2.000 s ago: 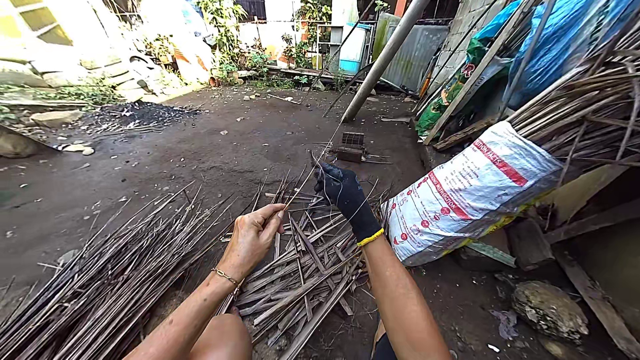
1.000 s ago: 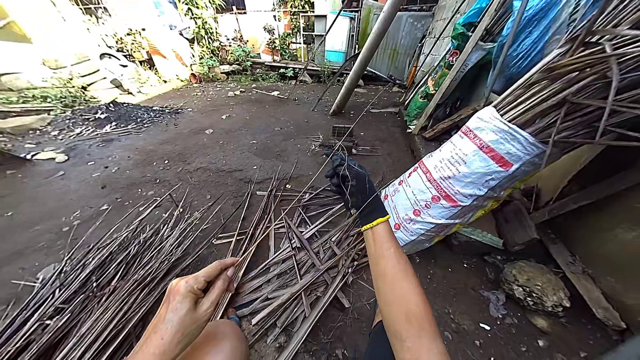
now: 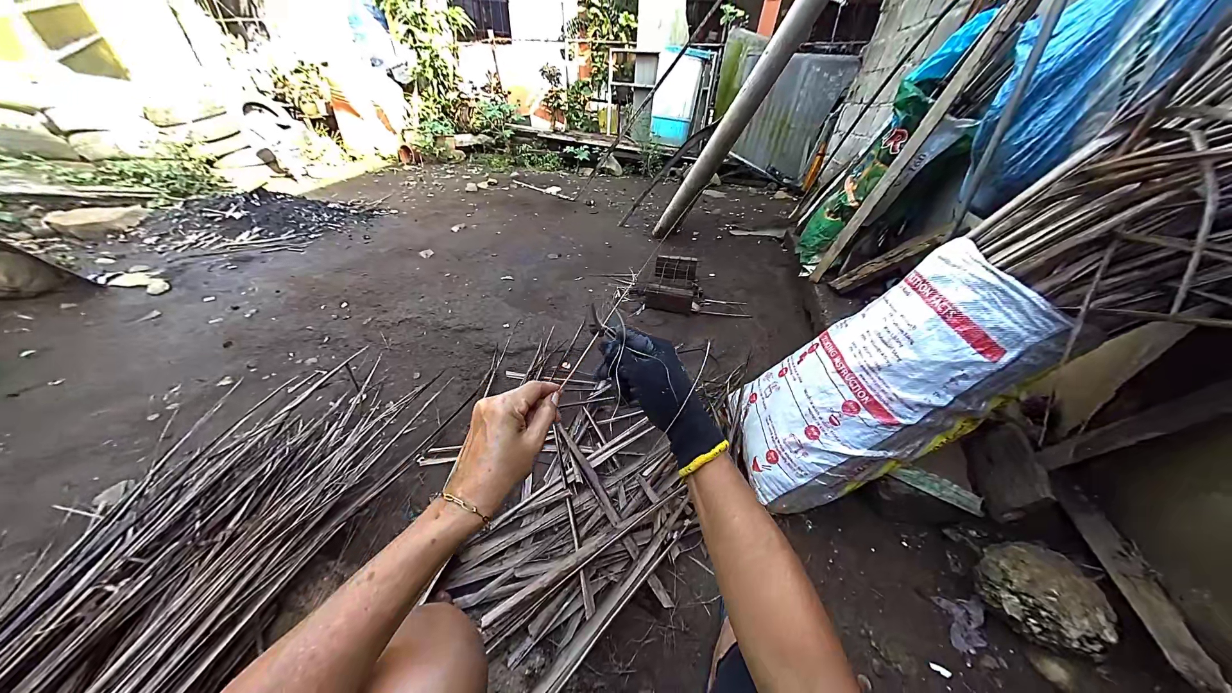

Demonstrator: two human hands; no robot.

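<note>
My bare left hand point(image 3: 508, 438), a chain bracelet at its wrist, pinches the near end of a thin brown palm-leaf rib point(image 3: 579, 361). Just ahead and to the right, my right hand point(image 3: 650, 380), in a black glove with a yellow cuff, is closed around the same rib, which runs on up and away. Thin curled strips hang about the glove; whether it also holds a blade I cannot tell. Beneath both hands lies a loose heap of dry leaf strips point(image 3: 568, 539). A pile of long thin ribs point(image 3: 212, 539) spreads over the ground at the left.
A white woven sack point(image 3: 885, 375) leans at the right, beside dry fronds point(image 3: 1145, 212). A rock point(image 3: 1047, 597) and wood planks point(image 3: 1136, 587) lie at lower right. Ahead are a small metal-grid object point(image 3: 674, 284) and a slanted pole point(image 3: 736, 120). Dark charred debris point(image 3: 255, 219) lies far left.
My left hand, low and near the knee one second ago, is now forward close to the gloved hand. The right hand stays closed ahead of it.
</note>
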